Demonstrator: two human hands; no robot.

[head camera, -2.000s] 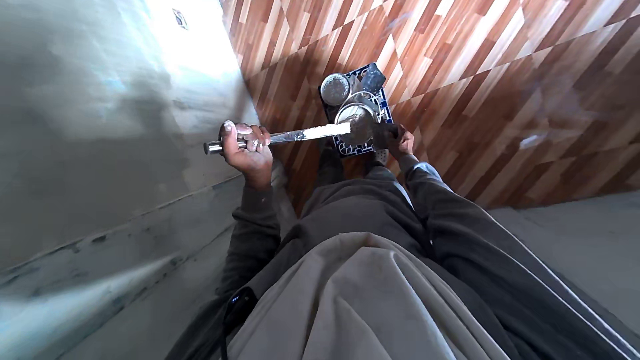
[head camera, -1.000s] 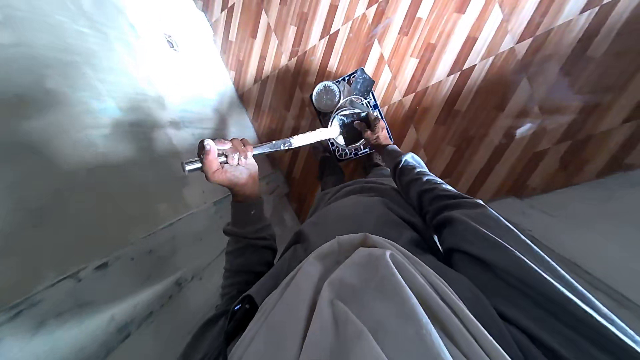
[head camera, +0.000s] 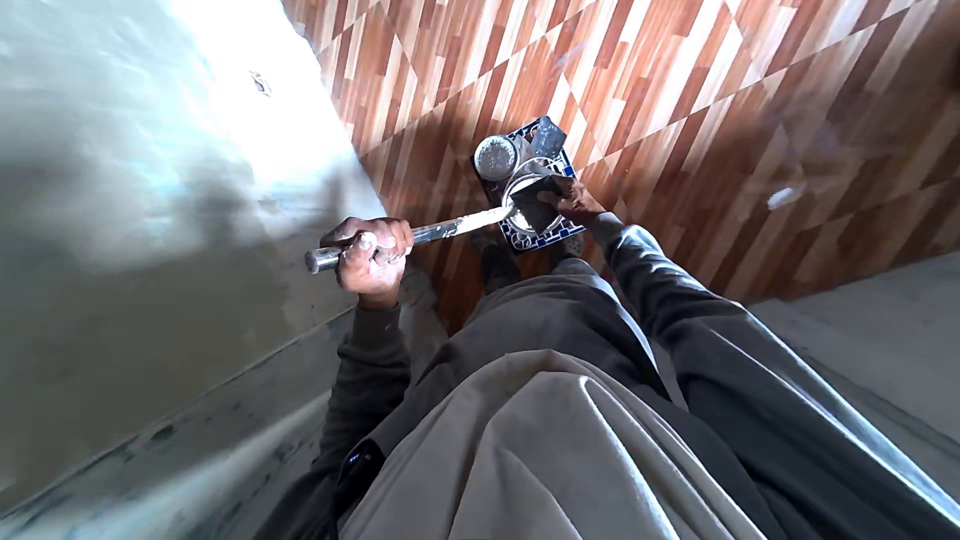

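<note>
My left hand (head camera: pixel 373 255) is closed around a long metal plastering blade (head camera: pixel 442 229), with white paste along its far part. The far end of the blade reaches the rim of an open bucket (head camera: pixel 516 222). Over the bucket, my right hand (head camera: pixel 570 201) grips a dark flat scraper (head camera: pixel 534 202), whose face lies close to the white-coated blade; whether they touch I cannot tell. The bucket stands on a blue and white crate (head camera: pixel 568 166), beside a round container with a speckled grey-white top (head camera: pixel 496 157) and a grey-blue block-like item (head camera: pixel 549 138).
A smooth pale wall (head camera: pixel 187 300) fills the left side. The floor has a wood-pattern covering (head camera: pixel 675 112) with a white spot (head camera: pixel 784 197) to the right. A grey ledge or strip (head camera: pixel 885 330) runs at the lower right. My feet are just below the crate.
My right hand, at the crate's lower right side two seconds ago, is now over the bucket with the dark scraper. My left hand keeps its hold on the blade.
</note>
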